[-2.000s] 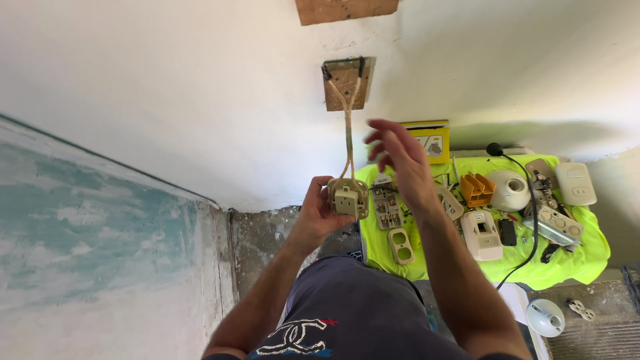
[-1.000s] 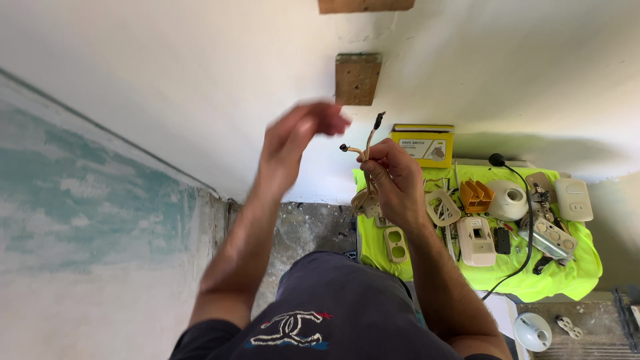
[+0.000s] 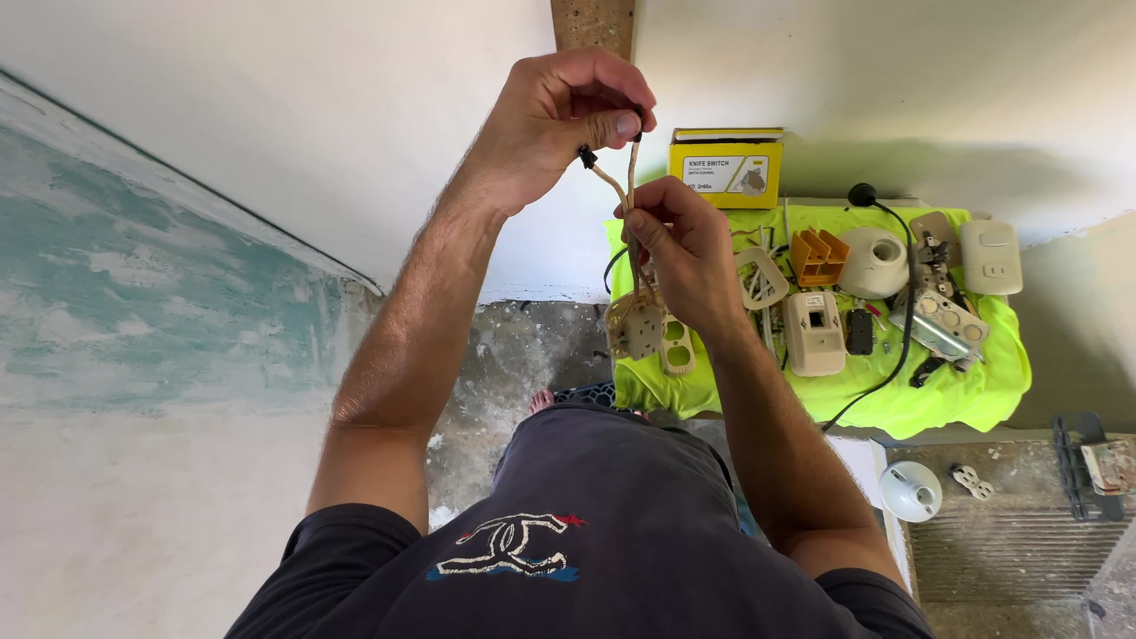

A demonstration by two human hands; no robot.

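My left hand pinches the black-taped end of one wire between thumb and finger, in front of the wall. Beside it a second wire end with black tape sticks out free. Lower down, my right hand grips the pale two-strand cable below the place where the strands part. From that cable hangs a beige electrical outlet, just below my right hand, over the left edge of the bright yellow-green cloth. A beige duplex outlet cover plate lies next to it.
The yellow-green cloth bears a white lamp holder, an orange plastic part, a beige device, a white switch plate and a black cord. Behind stands a yellow knife switch box. A wooden board is on the wall.
The cable ran up to the wooden block on the wall in the oldest frame; now its taped ends are free of it. The left hand, earlier on the outlet, now holds a wire end; the right grips the cable.
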